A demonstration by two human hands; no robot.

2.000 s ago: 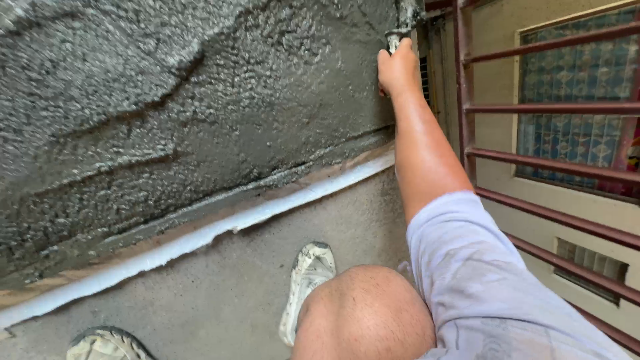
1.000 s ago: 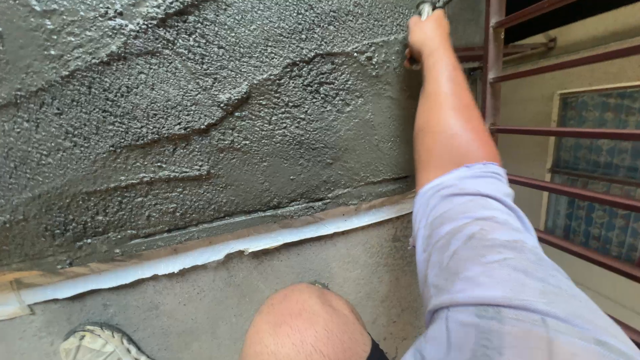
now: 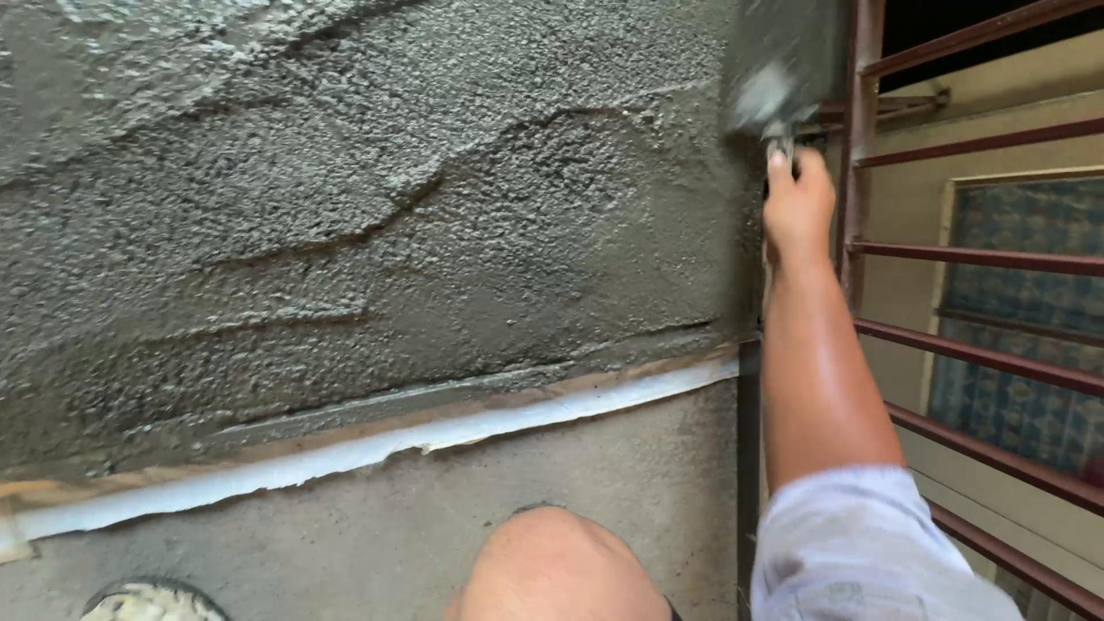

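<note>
My right hand (image 3: pixel 800 203) grips the handle of a trowel (image 3: pixel 768 99), whose metal blade is blurred. The blade lies against the narrow, smoother strip of mortar at the right edge of the wall. To its left spreads wet, rough cement mortar (image 3: pixel 517 207) with several ridges across it. A white strip with a torn edge (image 3: pixel 517 421) runs along the foot of the mortar, beside a brown band. My left hand is out of view.
Dark red metal railings (image 3: pixel 975 257) stand close to the right of my arm, with a curtained window (image 3: pixel 1026 293) beyond. Below the mortar lies a concrete floor (image 3: pixel 362 535), with my knee (image 3: pixel 556 569) and a splattered shoe (image 3: pixel 153 602) over it.
My right hand, still on the trowel, has gone from near the wall's lower right part up along its right edge. The view has shifted somewhat. The trowel's blade now shows more.
</note>
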